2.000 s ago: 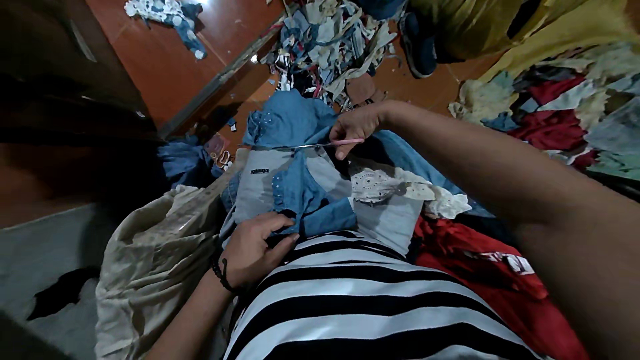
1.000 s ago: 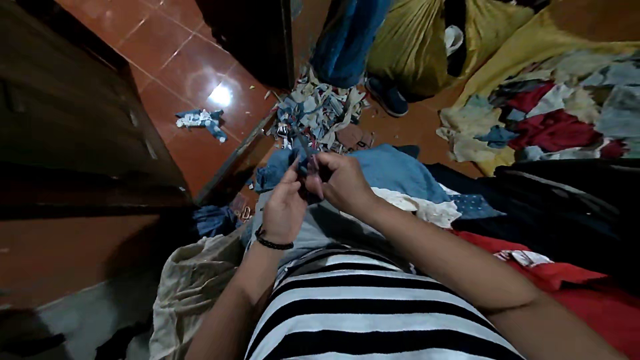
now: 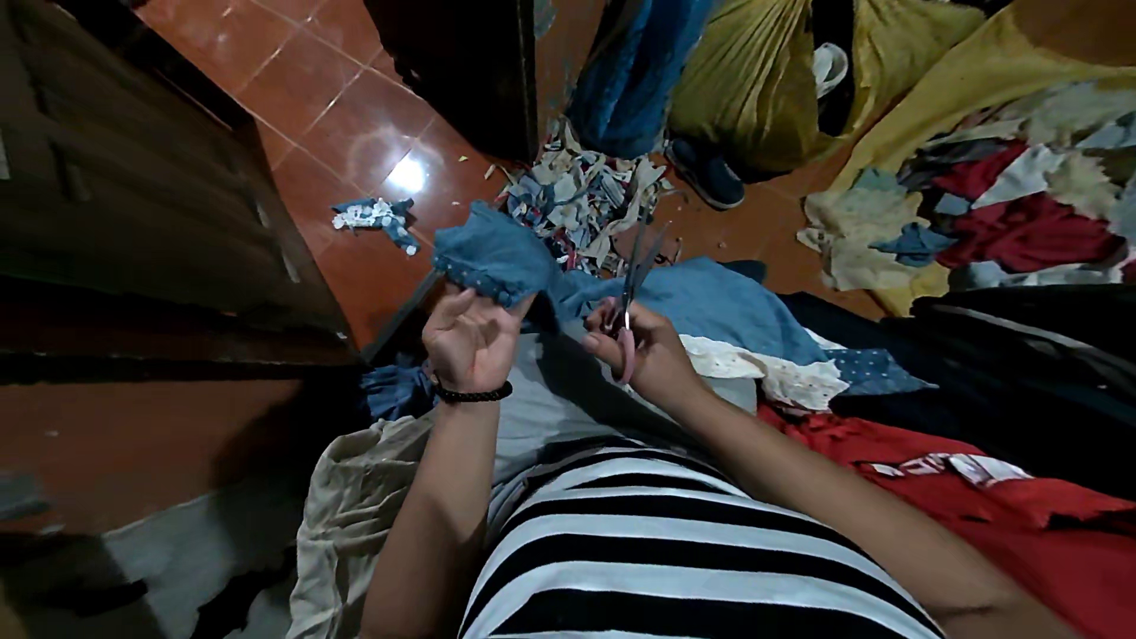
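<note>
My left hand (image 3: 475, 342), palm up with a dark braided bracelet at its wrist, holds the edge of a blue fabric piece (image 3: 497, 253) bearing small light dots. To its right my right hand (image 3: 643, 351) grips scissors with pink handles (image 3: 627, 355); their blades point up and away from me, slightly apart. More blue cloth (image 3: 719, 306) lies across my lap beyond and beside the right hand, with a white patterned fabric (image 3: 754, 366) under it. Grey cloth (image 3: 550, 382) covers my lap between my arms.
A heap of fabric scraps (image 3: 581, 200) lies on the tiled floor ahead, beside a dark shoe (image 3: 706, 173) and a yellow cloth sack (image 3: 754, 89). Mixed scraps (image 3: 1029, 213) are at the right, red cloth (image 3: 976, 524) below them. Dark wooden furniture (image 3: 133, 195) stands left; cream cloth (image 3: 355, 515) lies nearby.
My hands were together a second ago and are now apart, with the blue fabric raised in the left. The scissors, which pointed left two seconds ago, now point away from me.
</note>
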